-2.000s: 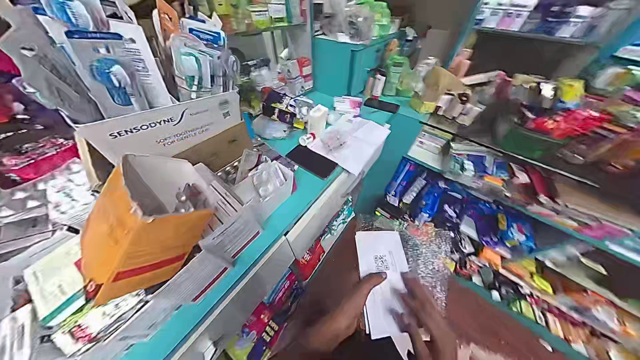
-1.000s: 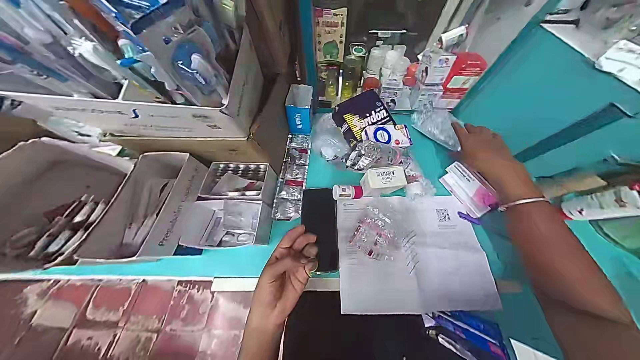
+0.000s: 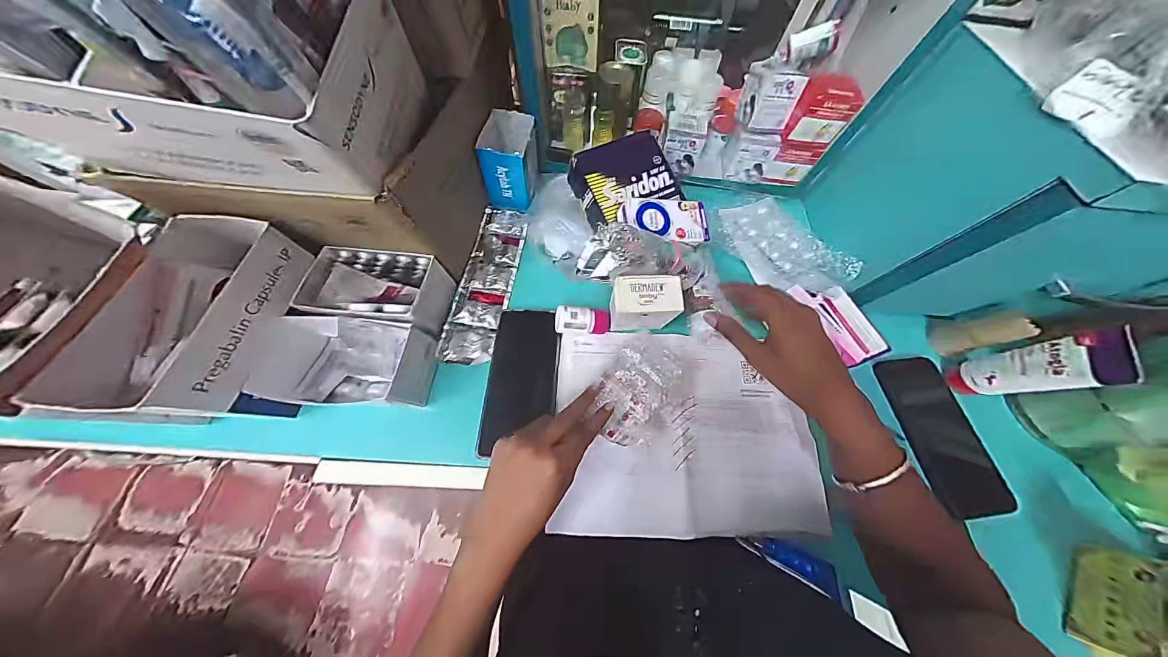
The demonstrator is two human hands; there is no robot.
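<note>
A printed paper sheet [image 3: 730, 484] lies on the teal counter, with a clear plastic pack [image 3: 643, 388] on its upper left part. My left hand [image 3: 547, 447] touches the pack's lower left edge with its fingertips. My right hand [image 3: 785, 342], with a bangle at the wrist, hovers above the sheet's upper right, thumb and fingers apart, near a small clear plastic piece [image 3: 707, 310]. Between the hands and the Saridon box [image 3: 625, 178] sit a small cream Dermadew box [image 3: 647, 302] and a small white bottle with a pink cap [image 3: 581, 319].
A black phone [image 3: 520, 383] lies left of the sheet and another phone [image 3: 944, 438] right of it. Blister strips [image 3: 484, 287] and open cartons [image 3: 214, 319] stand at left. A blister pack in plastic [image 3: 785, 242] lies by the teal cabinet [image 3: 985, 164].
My right hand has moved from the clear plastic pack near the cabinet back toward the sheet. My left hand has moved from beside the left phone onto the plastic pack on the sheet.
</note>
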